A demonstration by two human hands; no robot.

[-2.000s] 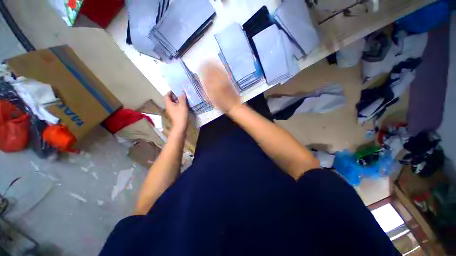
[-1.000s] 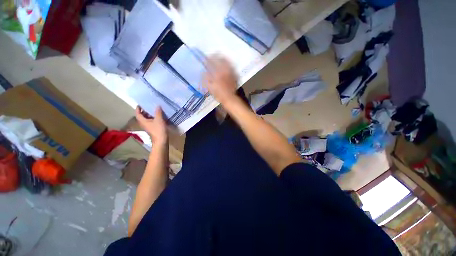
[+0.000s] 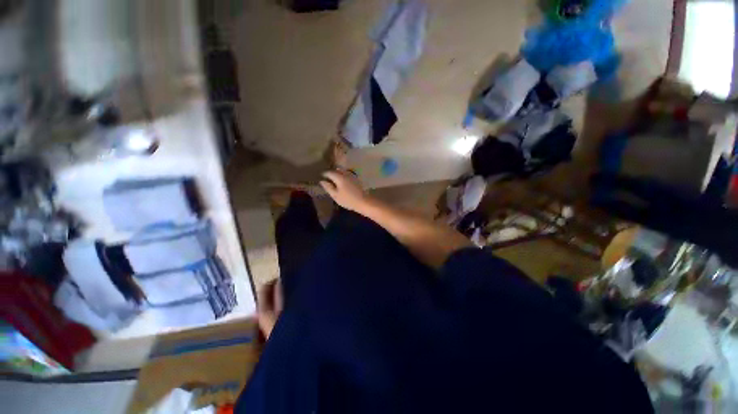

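Observation:
Small stacked pale pieces with dark edges lie in rows on the white table at the left, with a separate pale stack above them. My right hand is in the air near my knee, away from the stacks, and I see nothing held in it; its finger pose is blurred. My left hand is small and partly hidden by my dark clothing, beside the table's near corner. What it holds, if anything, is hidden.
Pale and dark fabric scraps lie on the tiled floor. More cut pieces and blue plastic are at the upper right. A cardboard box is at the lower left, a red bag at the left edge. Wooden bars stand right.
The view has swung right, so the table now shows at the left. Both hands have come away from the stacked pieces, which stay on the table.

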